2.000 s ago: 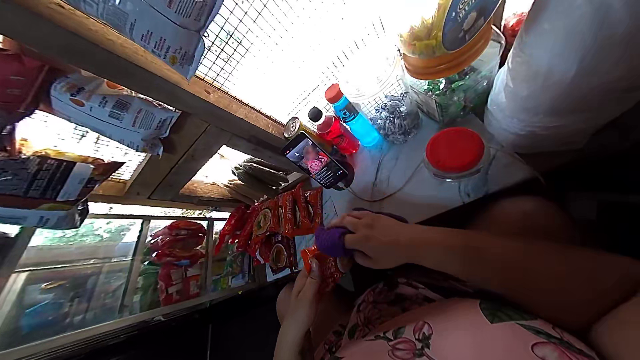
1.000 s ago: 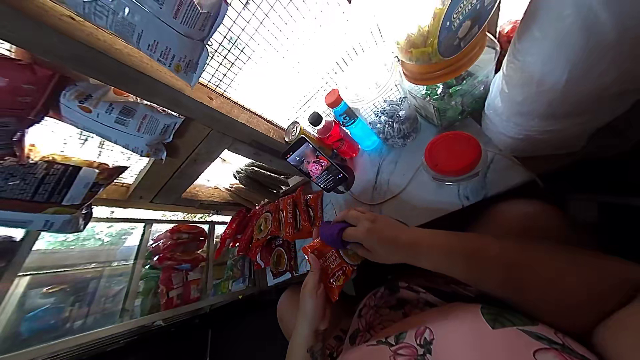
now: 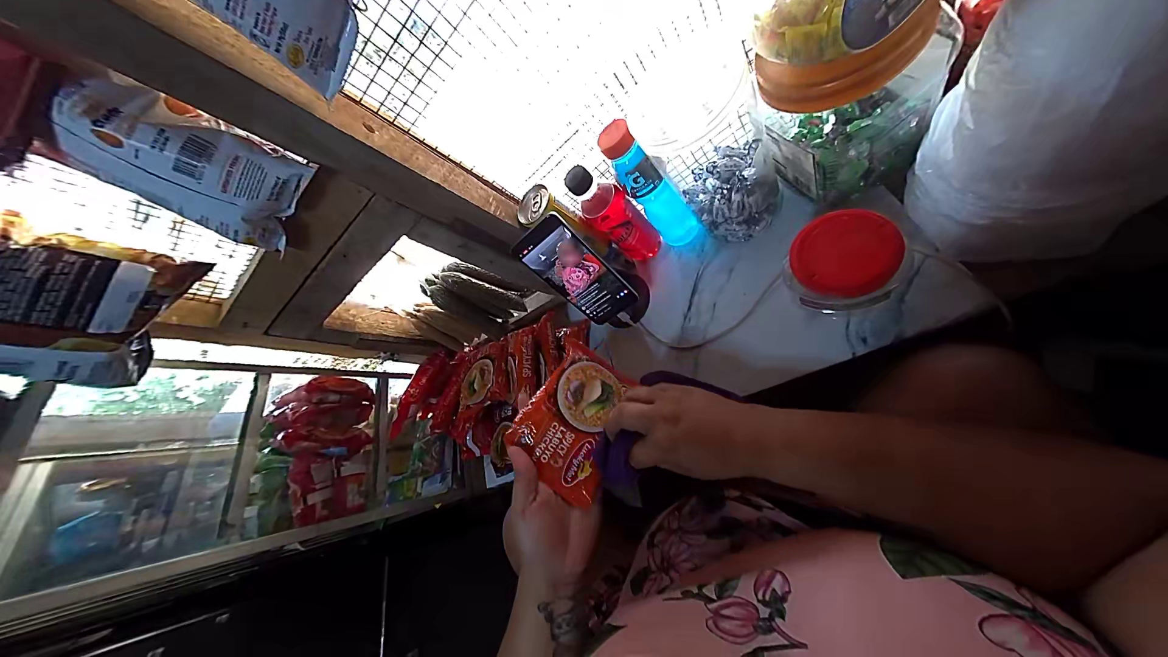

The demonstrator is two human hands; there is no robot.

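Note:
In the head view my left hand (image 3: 552, 525) comes up from below and supports an orange packet of instant noodles (image 3: 568, 424) at its lower left edge, thumb on the front. My right hand (image 3: 680, 429) reaches in from the right, its fingers curled on a purple cloth (image 3: 622, 470) at the packet's right edge. The front of the packet, with a picture of a bowl, faces up. Just behind it stands a row of similar red and orange noodle packets (image 3: 479, 383). Part of the cloth is hidden by my right hand.
A lit smartphone (image 3: 577, 271) leans by a can (image 3: 537, 206), a red drink bottle (image 3: 620, 219) and a blue drink bottle (image 3: 652, 187) on the marble-patterned counter (image 3: 748, 338). Candy jars (image 3: 839, 137), a red-lidded jar (image 3: 847, 255) and a cable lie right. Snack bags (image 3: 182, 155) hang left from wooden beams.
The noodle packet, earlier partly covered by the purple cloth and tilted, now shows its front more fully. The cloth and my right hand are at its right edge.

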